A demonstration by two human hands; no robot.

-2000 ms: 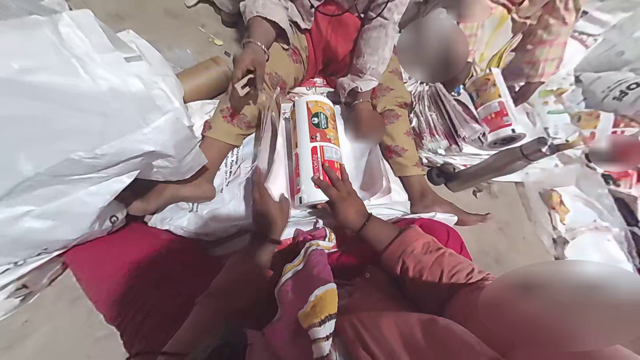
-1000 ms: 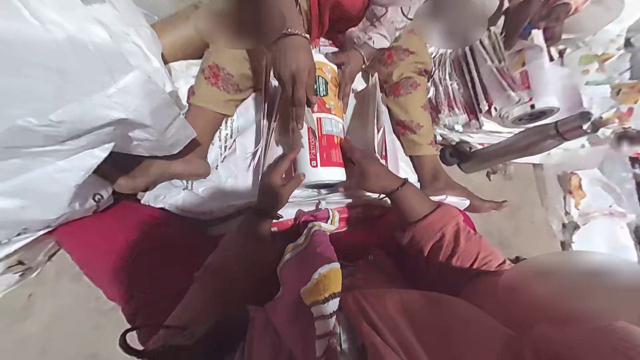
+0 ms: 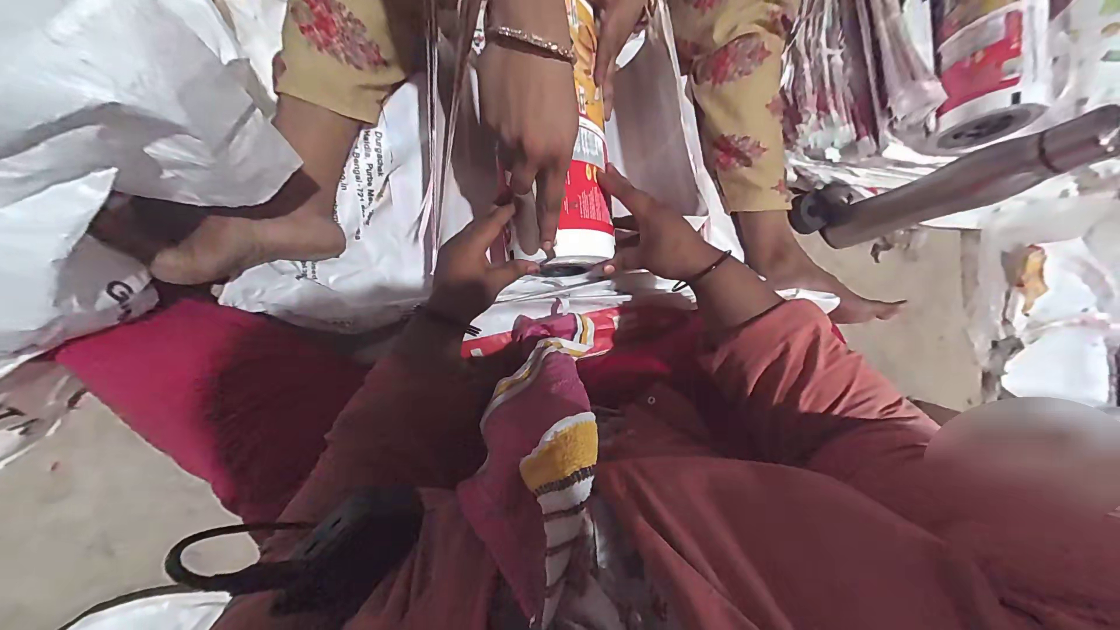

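Note:
A roll of printed plastic packaging film [image 3: 588,197], red, white and orange, lies lengthwise between me and a person seated opposite. My left hand [image 3: 472,262] is at the roll's near left end, thumb and fingers apart. On the right side of the roll, my right hand [image 3: 656,232] rests its fingers against the edge. The other person's hand [image 3: 534,122], with a bracelet, reaches down onto the roll's left side between it and my left hand. Below the roll's near end lies a red and white printed sheet [image 3: 490,343]. Whether my left fingers touch the roll is unclear.
White plastic sacks [image 3: 131,105] are heaped at the left. At the right, a metal rod [image 3: 971,179] lies near another printed film roll [image 3: 984,70] and stacked film pieces [image 3: 831,79]. A striped cloth [image 3: 551,429] hangs before me. The other person's feet [image 3: 831,280] flank the work.
My left hand has opened from lying along the roll's side and moved to its near end. The other person's hand has come down onto the roll. The view has moved closer.

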